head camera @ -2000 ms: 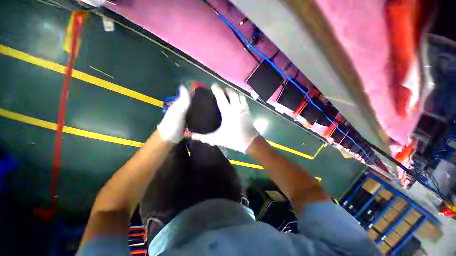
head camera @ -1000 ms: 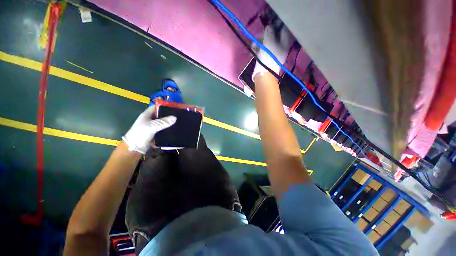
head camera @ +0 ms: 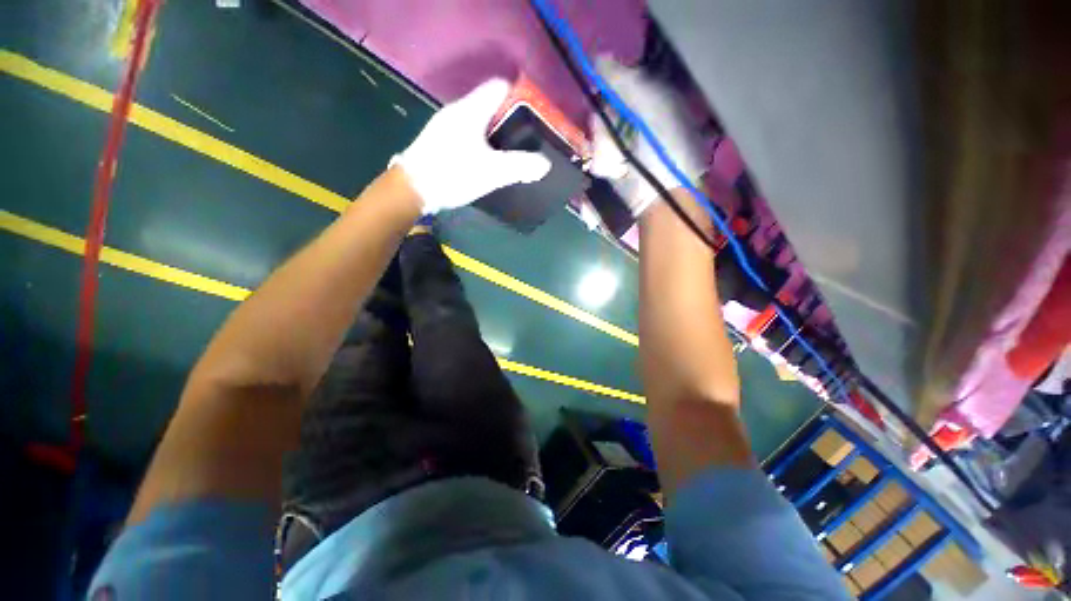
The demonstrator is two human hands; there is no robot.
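My left hand [head camera: 464,153], in a white glove, grips a flat black square box [head camera: 534,170] with an orange-red edge piece [head camera: 543,108] along its far side. The box is tilted at the front edge of the pink-lined shelf [head camera: 405,35]. My right hand [head camera: 640,129], also gloved, is inside the shelf just right of the box, behind the blue cable [head camera: 640,127] and a black cable. It is blurred and its fingertips are partly hidden, so I cannot tell whether it holds something.
More black boxes [head camera: 738,288] with red pieces stand along the shelf to the right. The grey upper shelf [head camera: 810,153] hangs close over my right arm. A blue rack of cartons [head camera: 875,505] is at the lower right. Black crates [head camera: 593,475] stand beside my legs on the green floor.
My left hand has carried the black box up and right to the shelf edge. My right hand stays within the shelf, slightly shifted. Two seconds ago both hands were around a box above the floor.
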